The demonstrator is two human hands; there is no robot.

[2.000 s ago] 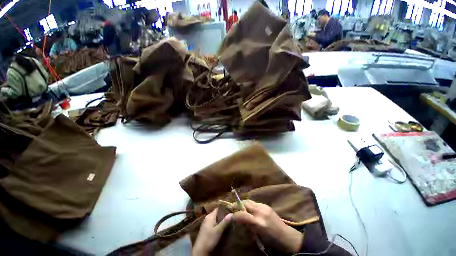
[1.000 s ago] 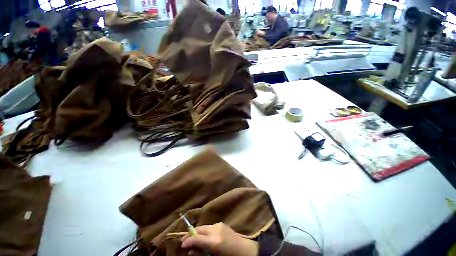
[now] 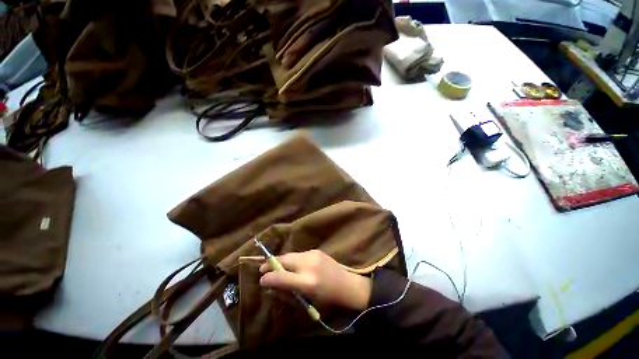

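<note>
A brown cloth bag [image 3: 280, 186] lies on the white table in front of me, its flap side spread away from me and its straps [image 3: 172, 301] trailing to the lower left. A yellowish binding [image 3: 378, 263] runs along its edge. A small shiny metal piece [image 3: 230, 295] shows near the strap base. My right hand [image 3: 319, 279] holds a slim pen tool [image 3: 294, 291] over the bag, its metal tip pointing away to the upper left. A thin pale cord [image 3: 392, 301] runs from its rear end. My left hand is not in view.
A tall brown bag stack [image 3: 326, 56] stands at the far side. Another brown bag [image 3: 35, 224] lies at left. At right are a tape roll [image 3: 455, 85], a black adapter [image 3: 482, 133] on a white strip, gold-coloured loops [image 3: 539, 90] and a stained board [image 3: 571, 151] with red edges.
My left hand has left the picture. My right hand still holds the pen, now fully seen with its rear end. The view has turned right and then downward; more straps and the metal piece show.
</note>
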